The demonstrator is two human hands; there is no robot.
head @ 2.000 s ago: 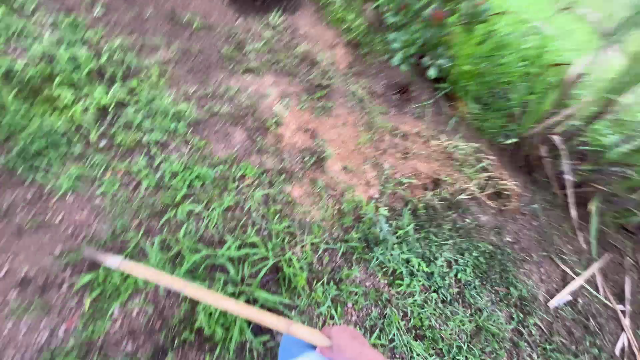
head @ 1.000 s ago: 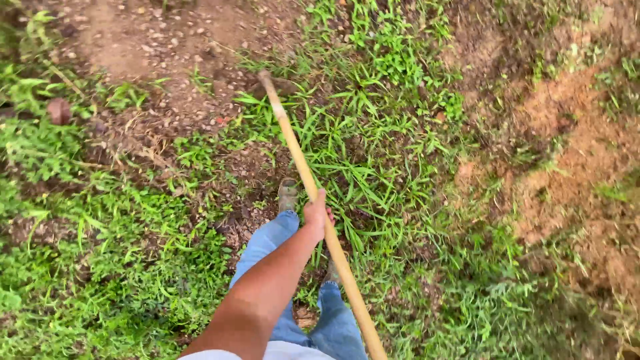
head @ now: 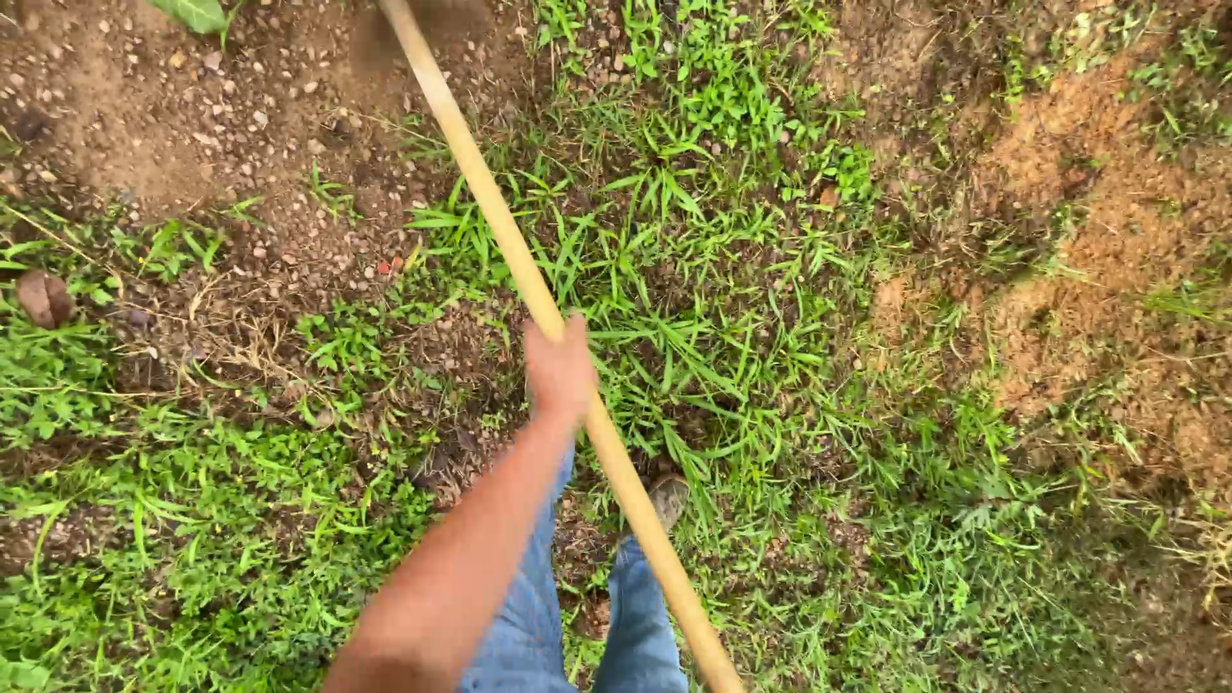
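A long pale wooden handle [head: 500,217] runs slantwise from the top left of centre to the bottom edge. Around its middle my left hand [head: 561,371] is closed, the forearm coming up from the bottom. At the handle's far end, at the top edge, a dark blurred tool head [head: 423,29] shows in part; its kind cannot be made out. My right hand is out of view. Under the handle are my jeans [head: 640,626] and one worn shoe [head: 669,499].
Green grass and weeds [head: 674,356] cover the ground around my feet. Pebbly bare soil [head: 269,125] lies at upper left, with a brown dry leaf [head: 44,298] at the left edge. Loose orange soil [head: 1107,260] spreads along the right.
The view has swung down onto my legs and the ground since the oldest frame. Since one second ago, the handle's far end has moved to the top edge, over the bare soil.
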